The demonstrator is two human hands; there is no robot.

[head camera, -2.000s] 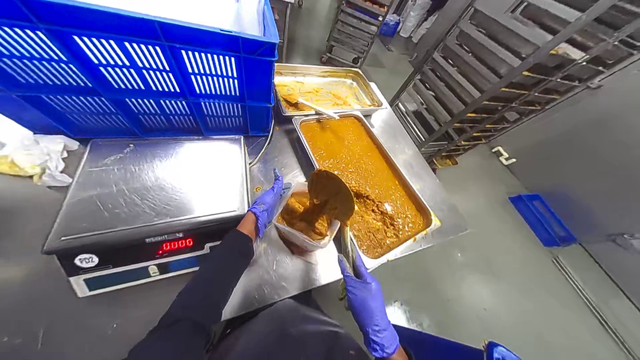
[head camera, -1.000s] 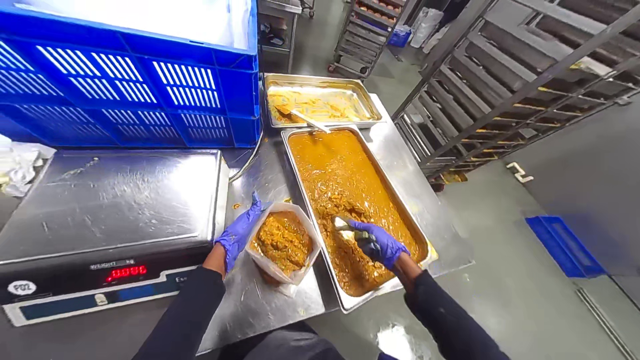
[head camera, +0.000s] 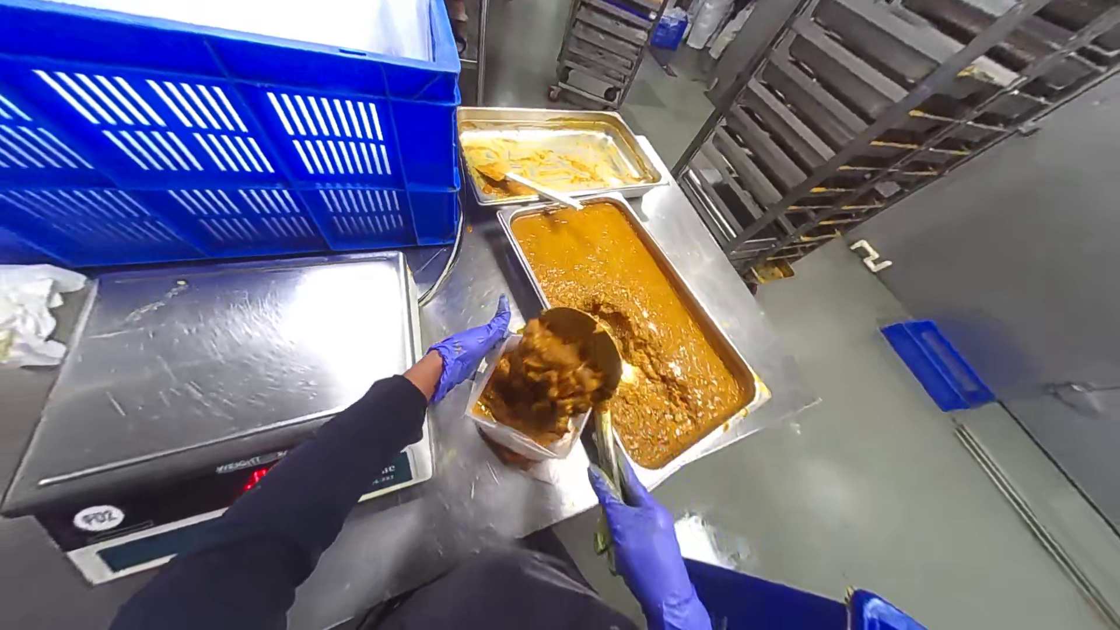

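Note:
Gloved in purple, my right hand (head camera: 643, 534) grips the handle of a ladle (head camera: 605, 350). Its bowl is tipped over a square clear plastic tub (head camera: 534, 442), and chunky brown food (head camera: 542, 376) falls from it into the tub. My left hand (head camera: 472, 346), also in a purple glove, rests against the tub's upper left side, thumb raised. Just right of the tub lies a deep steel pan (head camera: 757, 394) of orange-brown sauce, with a scooped hollow near its lower end.
A steel bench scale (head camera: 227, 350) stands at left before stacked blue crates (head camera: 429, 131). Behind the full pan is a smeared steel tray (head camera: 656, 171) with a white-handled utensil (head camera: 542, 188). A tray rack (head camera: 744, 219) stands beyond the steel table (head camera: 779, 350). A blue bin (head camera: 761, 599) is at lower right.
My right hand has moved the ladle from the sauce pan to above the tub and tipped it. My left hand has stayed at the tub.

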